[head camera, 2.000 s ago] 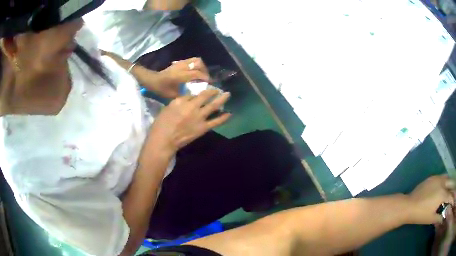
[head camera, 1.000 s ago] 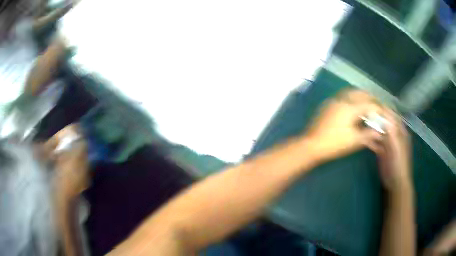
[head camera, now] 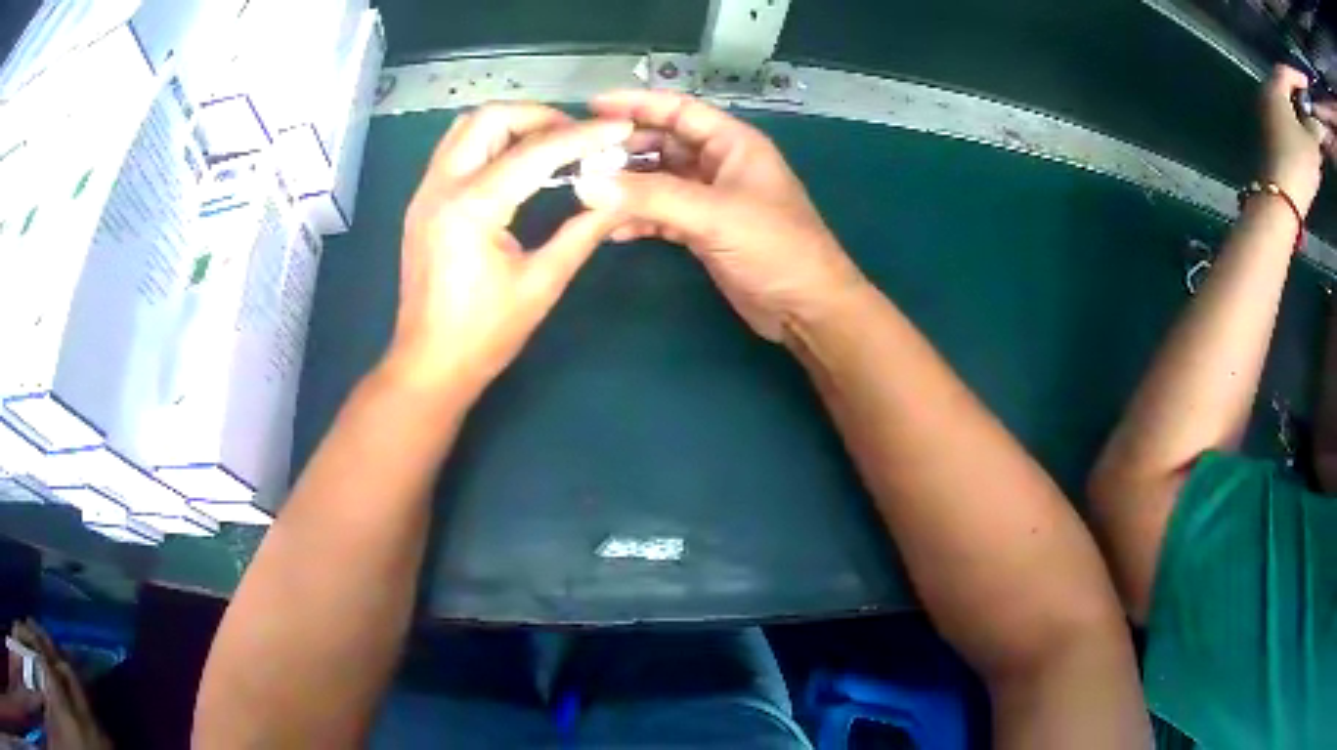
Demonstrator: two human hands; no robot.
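My left hand (head camera: 477, 242) and my right hand (head camera: 719, 198) meet above the green bench, near the pale metal rail. A small pale, shiny piece (head camera: 601, 176) is held between the fingertips of both hands. Thin strips show at its two sides, one towards each hand. The fingers cover part of the piece, so its exact shape cannot be told.
White cartons (head camera: 220, 322) are stacked at the left. A metal rail (head camera: 938, 125) with a post crosses behind my hands. A shiny clear scrap (head camera: 642, 548) lies near the bench's front edge. A neighbour's arm (head camera: 1210, 337) is at the right, and another person's hand is at the lower left.
The view has swung right from the neighbour and cartons to my own hands. Both my hands now show fully, together on the small piece. The cartons have shifted to the left of the picture.
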